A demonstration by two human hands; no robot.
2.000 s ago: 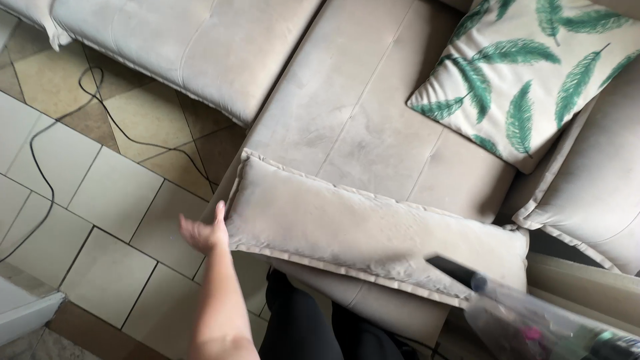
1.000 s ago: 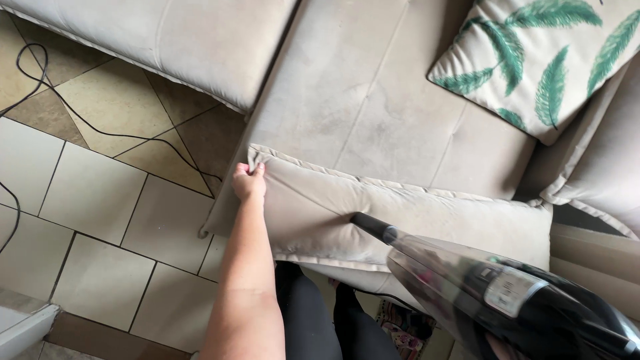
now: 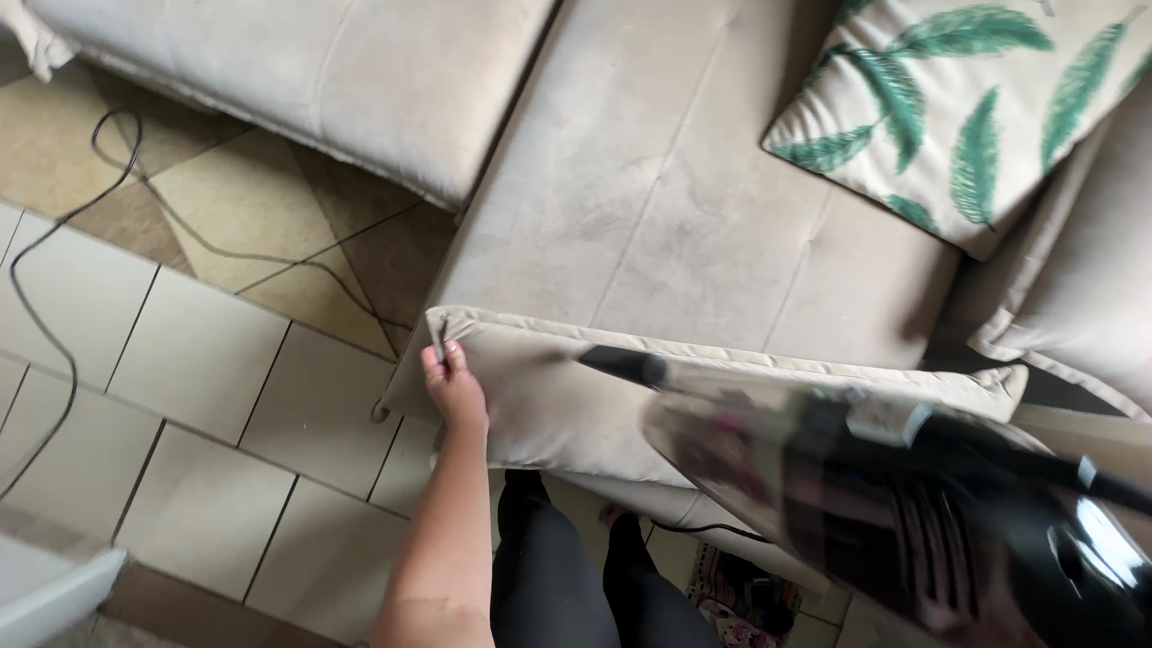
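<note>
A long beige upholstered cushion (image 3: 558,405) with piped edges lies along the near end of the sofa seat (image 3: 666,180). My left hand (image 3: 456,382) pinches its left end near the upper corner. From the right reaches a handheld vacuum cleaner (image 3: 864,477) with a clear front and a black body, somewhat blurred. Its black nozzle (image 3: 621,364) is over the cushion's upper middle; whether it touches the fabric I cannot tell. My right hand is out of the picture.
A throw pillow with green leaves (image 3: 972,117) rests on the sofa at the upper right, by a back cushion (image 3: 1093,261). A black cord (image 3: 58,346) loops over the floor tiles (image 3: 198,337) at left. Below, a patterned mat (image 3: 720,576) lies near my legs.
My left hand was spread by the cushion's left end two seconds ago; it now grips that end. The vacuum, at the lower right earlier, has come further into view over the cushion.
</note>
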